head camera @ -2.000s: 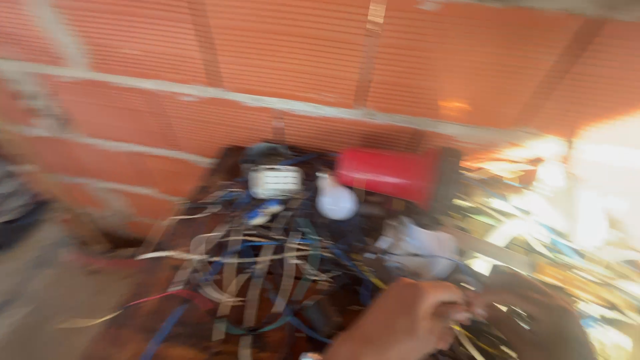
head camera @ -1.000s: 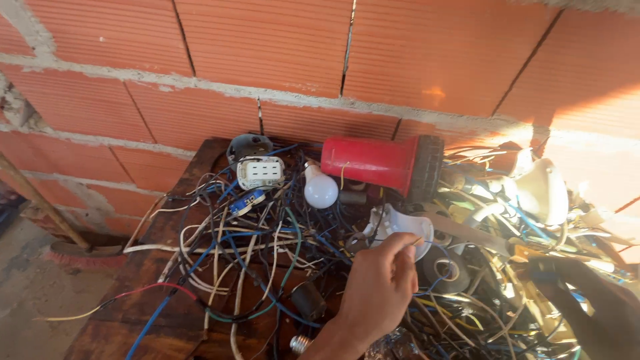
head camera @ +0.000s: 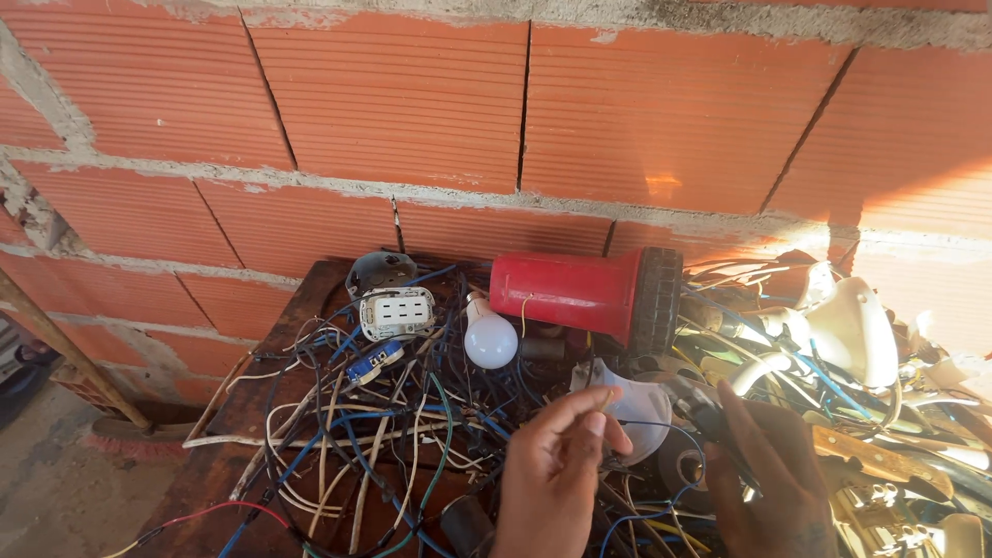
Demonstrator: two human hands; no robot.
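My left hand [head camera: 558,465] pinches a thin blue wire [head camera: 682,434] between thumb and fingertips, in front of a translucent white plastic cup-shaped piece [head camera: 635,411]. Just to its right, my right hand [head camera: 763,473] is closed around a metal tool that looks like pliers [head camera: 697,407], jaws pointing up and left. Behind the hands lies a red flashlight [head camera: 573,294] with a black rim. Left of it are a white LED bulb [head camera: 490,339], a white socket block [head camera: 397,312] and a blue electrical part [head camera: 374,363], among tangled wires [head camera: 372,434].
A dark wooden table [head camera: 225,434] stands against a hollow-brick wall [head camera: 403,101]. At right, a sunlit pile holds white lamp parts [head camera: 852,333], cables and a wooden tool handle [head camera: 883,461]. A roll of black tape [head camera: 686,465] lies between the hands. A broom [head camera: 139,434] stands at left.
The right hand has moved left, closer to the left hand, and the pliers-like tool now shows in it. The wooden handle near that hand now shows at its right. The view has tilted up.
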